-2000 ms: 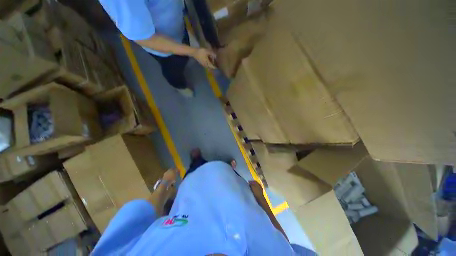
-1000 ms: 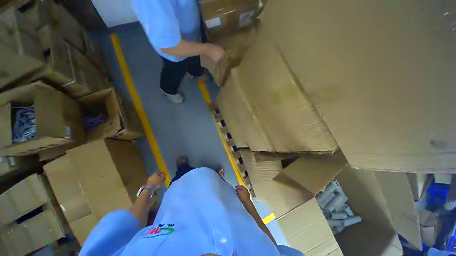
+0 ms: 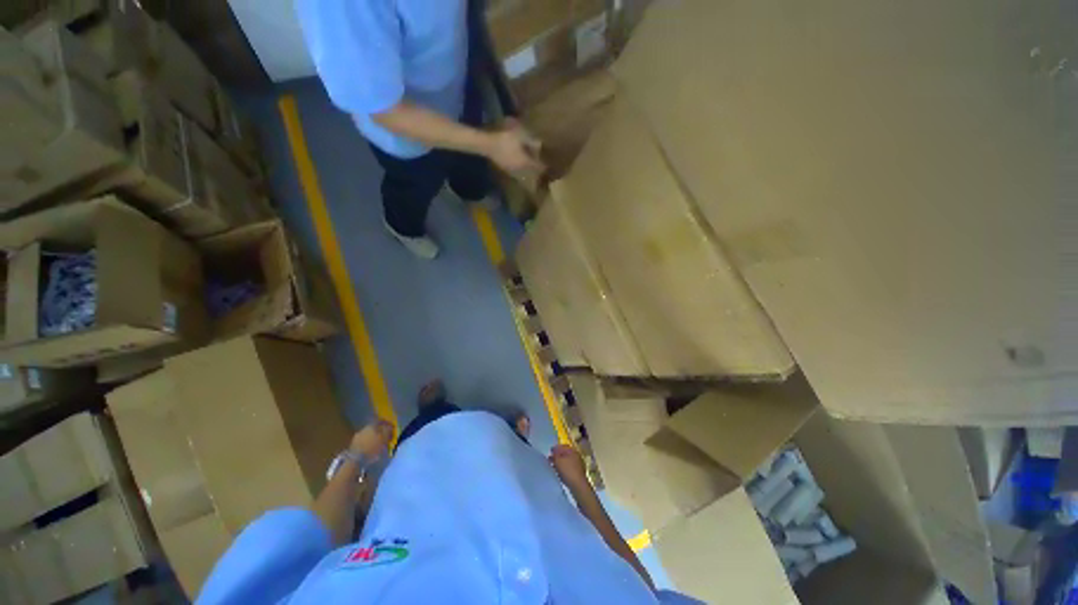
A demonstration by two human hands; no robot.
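My left hand (image 3: pixel 374 441) hangs beside my body at the lower left, with a band on the wrist; it is small, and I see nothing held in it. My right hand (image 3: pixel 567 461) hangs at my other side near the yellow line, also small, its fingers bent and nothing visible in it. Nearest on the right, an open carton (image 3: pixel 700 555) holds several light grey tubes (image 3: pixel 794 506). Nearest on the left stands a closed brown carton (image 3: pixel 236 428). Neither hand touches the grey tubes.
A person in a blue shirt (image 3: pixel 396 71) stands ahead in the aisle (image 3: pixel 408 307), one hand at a carton. Large cartons (image 3: pixel 662 248) on a pallet (image 3: pixel 538 337) line the right. Stacked cartons, some open with parts (image 3: pixel 71 293), line the left. Yellow lines (image 3: pixel 337 272) edge the aisle.
The person ahead has come further into view, now with both feet showing. The view has shifted slightly. My hands still hang at my sides.
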